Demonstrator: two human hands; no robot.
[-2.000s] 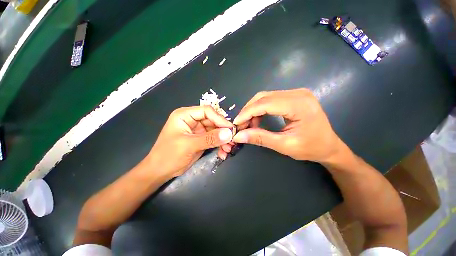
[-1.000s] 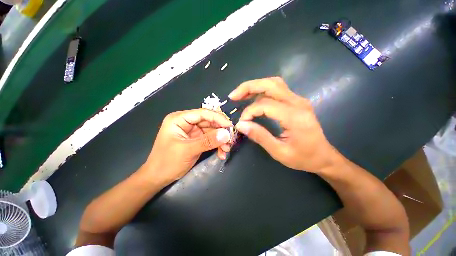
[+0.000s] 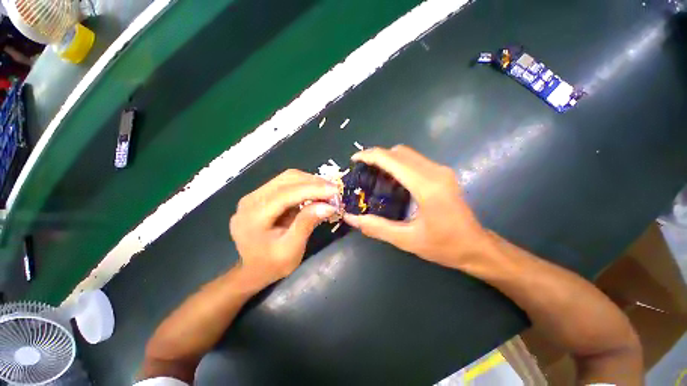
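A dark phone unit [image 3: 377, 194] with an orange-yellow mark is held in my right hand [image 3: 429, 207], between the thumb below and the fingers above. My left hand [image 3: 275, 219] is at the unit's left end, thumb and fingertips close together by the small pale pieces; whether it grips one is hidden. The small pale pieces [image 3: 329, 170] lie heaped on the bench just behind my left fingertips, with a few strays farther back.
A blue phone unit [image 3: 544, 84] lies on the bench at right. A keypad phone [image 3: 124, 139] lies on the green belt [image 3: 218, 98] beyond the chipped white rail [image 3: 226, 160]. A white fan [image 3: 34, 350] stands at lower left. A cardboard box [image 3: 625, 301] is at right.
The unit, mostly hidden in my fingers before, now shows its dark face in my right hand. My right hand has spread around it. The view has shifted, showing more at the left.
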